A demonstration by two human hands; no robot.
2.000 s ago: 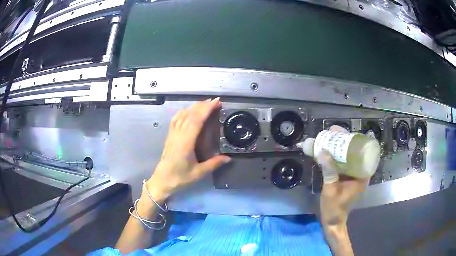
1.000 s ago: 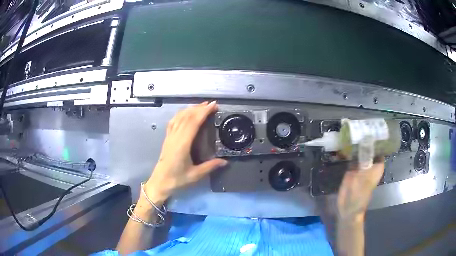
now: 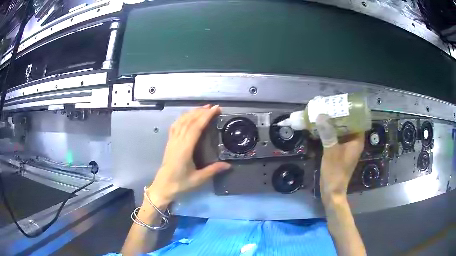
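Note:
A grey carrier fixture (image 3: 240,176) lies on the metal ledge, with two round black speaker drivers in its raised block. The left driver (image 3: 239,135) is glossy; the right driver (image 3: 286,132) has a pale centre. A loose black disc (image 3: 288,178) lies on the lower plate. My left hand (image 3: 187,150) holds the carrier's left end, fingertips at the top corner and thumb lower down. My right hand (image 3: 336,152) is closed around a yellowish squeeze bottle (image 3: 352,114), tilted on its side. Its white nozzle points left over the right driver's upper part; exact contact cannot be told.
More carriers with black round units stand to the right, the nearest driver (image 3: 374,136) partly beside my right hand. The green belt (image 3: 280,45) runs behind a silver rail (image 3: 200,88). A black cable (image 3: 60,201) hangs at the left.
The bottle has moved left and up from the block's lower right corner to over the right driver. My left hand stays at the carrier's left end.

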